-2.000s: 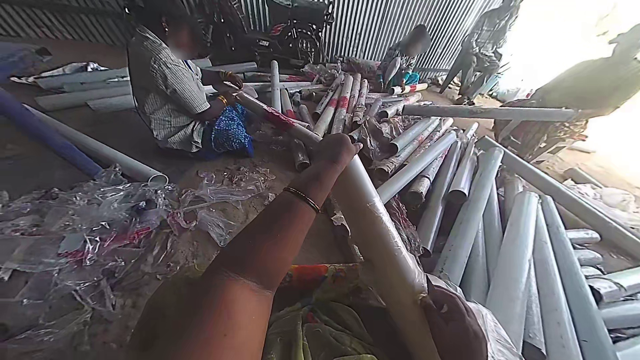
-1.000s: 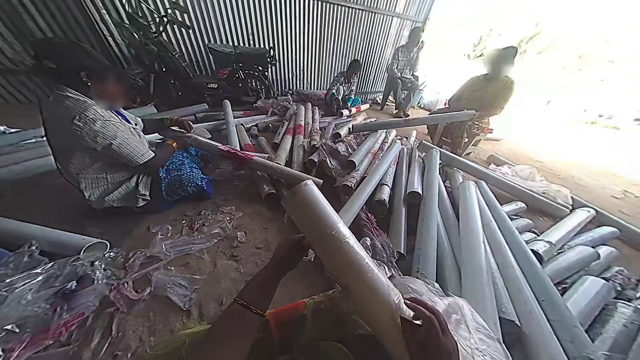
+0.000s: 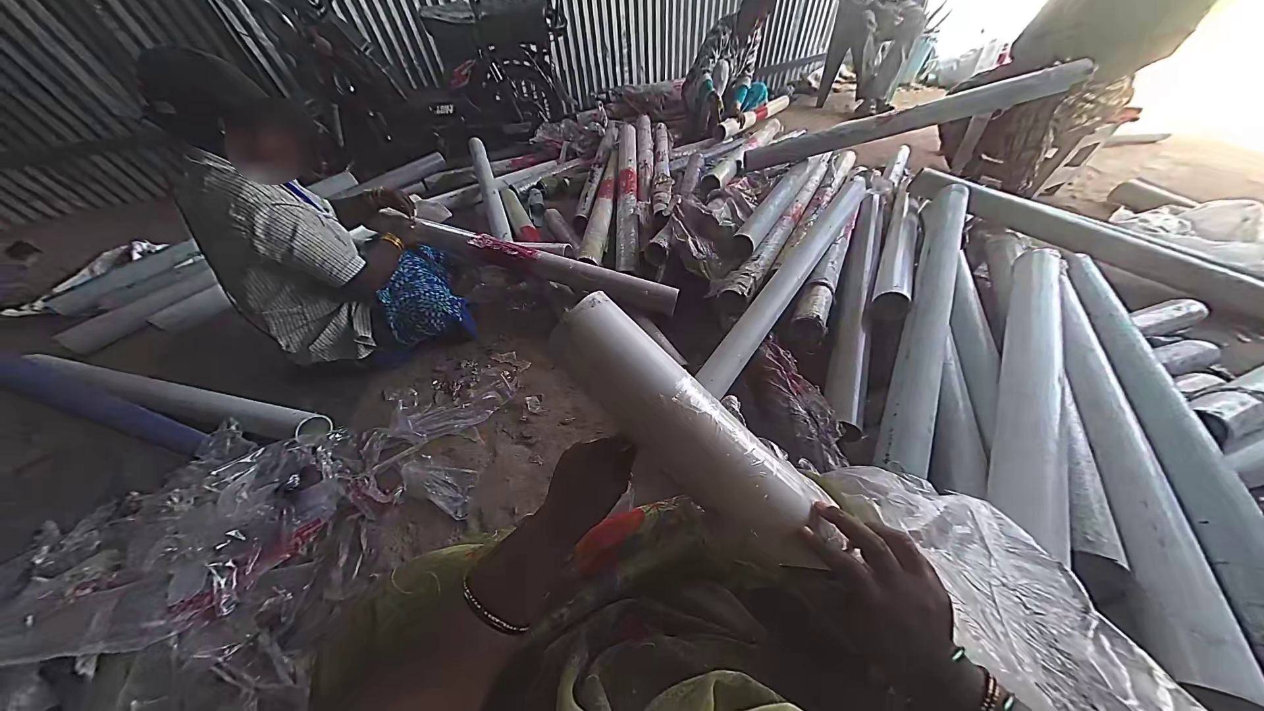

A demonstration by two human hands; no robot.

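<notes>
A pale pipe (image 3: 691, 425) with clear plastic film around it slants from my lap up toward the middle of the view. My left hand (image 3: 591, 479) is at the pipe's left side, partly in shadow, and its fingers are hard to make out. On the lower end of the pipe lies my right hand (image 3: 869, 573), fingers spread over the film and the pipe wall. A crumpled sheet of clear plastic (image 3: 1017, 592) lies under and beside my right hand. Bangles circle both wrists.
Many grey pipes (image 3: 1027, 395) lie at the right, others with red marks (image 3: 627, 188) beyond. Torn plastic film (image 3: 247, 553) covers the ground at left. A seated co-worker (image 3: 286, 257) handles a red-marked pipe (image 3: 553, 262). Others sit farther back, near a motorcycle (image 3: 513, 79) and corrugated wall (image 3: 642, 39).
My left hand has come back from far along the pipe to its side near my lap. The pipe's upper end now shows nearer to me.
</notes>
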